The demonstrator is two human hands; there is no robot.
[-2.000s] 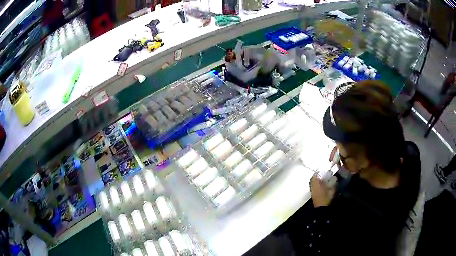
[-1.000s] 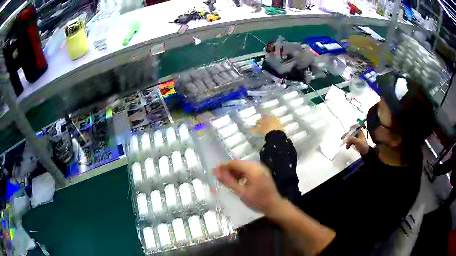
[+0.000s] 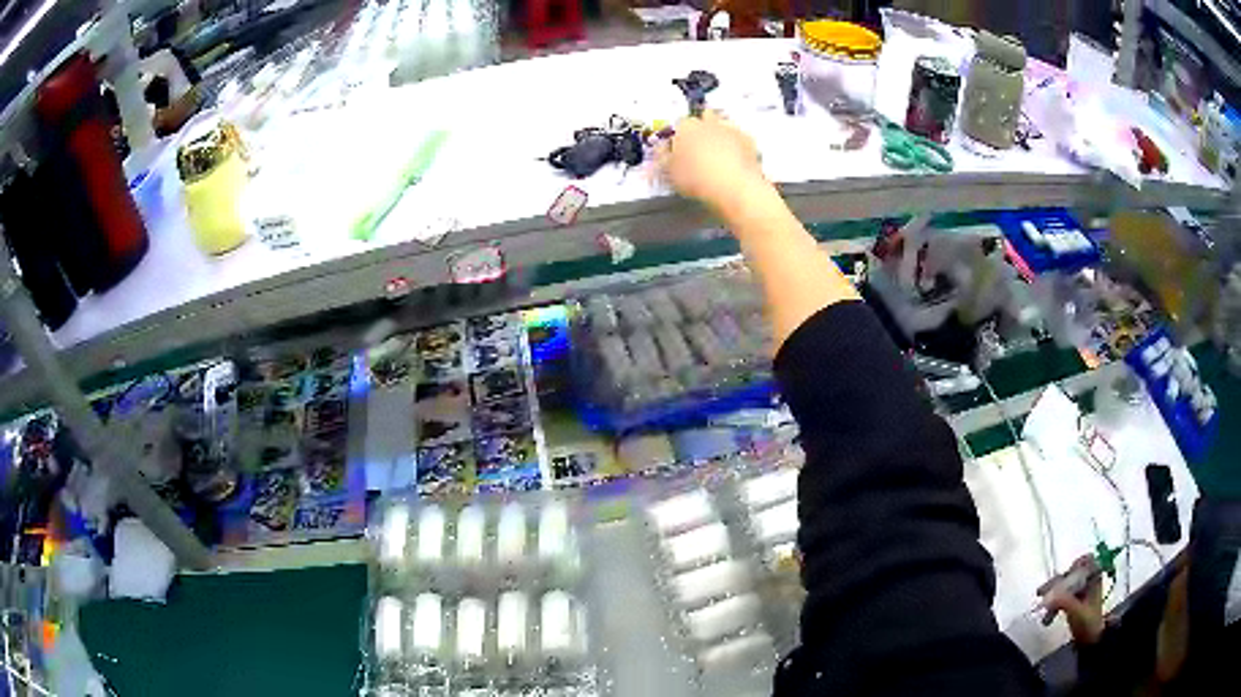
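My right hand [image 3: 710, 161] reaches over the white upper shelf, with the bare forearm and pushed-up black sleeve rising from the lower right. Its fingertips are at the small black and yellow items [image 3: 599, 150]; whether they grip anything cannot be told. A small black object [image 3: 696, 90] stands just behind the hand. My left hand is not in view. Below, a clear tray of white units [image 3: 471, 626] stands at bottom centre-left. A second tray of white units [image 3: 710, 583] lies to its right, partly hidden by my sleeve.
A yellow cup [image 3: 211, 193], green strip [image 3: 400, 185], green scissors [image 3: 915, 147], yellow-lidded jar [image 3: 837, 68] and other jars stand on the shelf. Below are a blue bin [image 3: 681, 409] under a grey-filled tray and printed sheets [image 3: 476, 409]. Another person's hand [image 3: 1085, 616] holds a pen-like tool at right.
My right hand has moved from above the trays up and forward to the shelf. The view has shifted to show more shelf, and the neighbouring person is now mostly out of view.
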